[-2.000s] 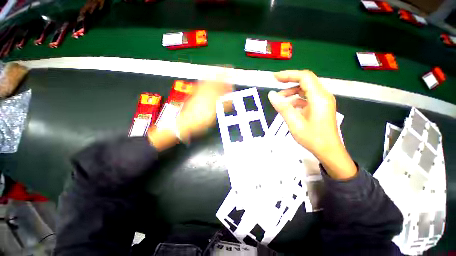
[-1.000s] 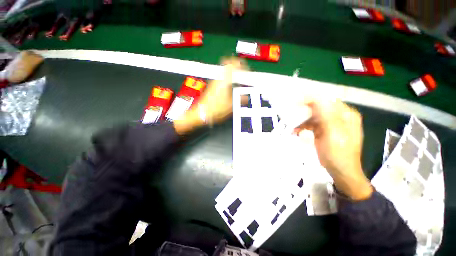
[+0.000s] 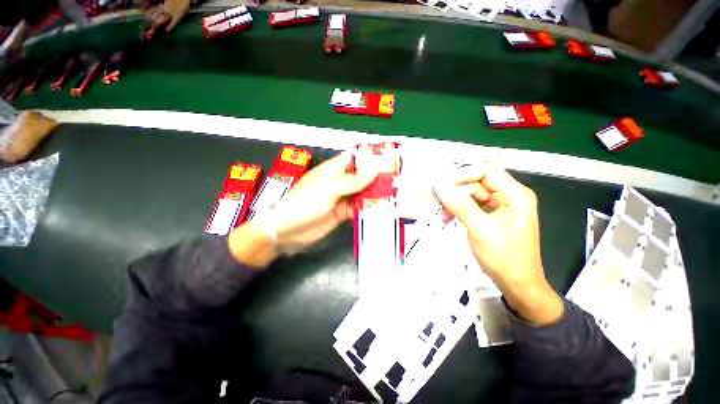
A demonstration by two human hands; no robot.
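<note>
My left hand (image 3: 312,207) holds a red phone unit (image 3: 377,180) over the white sticker sheets. Its red end is up and a white panel lies towards me. My right hand (image 3: 499,229) is just right of the unit, thumb and fingertips close together. A bright white area beside its fingertips is washed out, so I cannot tell if it pinches an adhesive piece. Under the hands lies a loose pile of white sheets (image 3: 410,323) with dark openings. Two red waiting units, one nearer (image 3: 234,197) and one beside it (image 3: 283,177), lie left of my left hand.
A white rail (image 3: 197,123) separates the dark green worktop from the green conveyor, which carries spaced red units (image 3: 517,115). Spare sticker sheets (image 3: 631,288) curl at the right. A clear plastic bag (image 3: 28,197) lies far left. Another person's hand (image 3: 167,14) shows at the top left.
My left hand now holds a red unit over the sheets; none was visible in it before. My right hand's fingers have drawn together beside the unit. The conveyor units have shifted in view.
</note>
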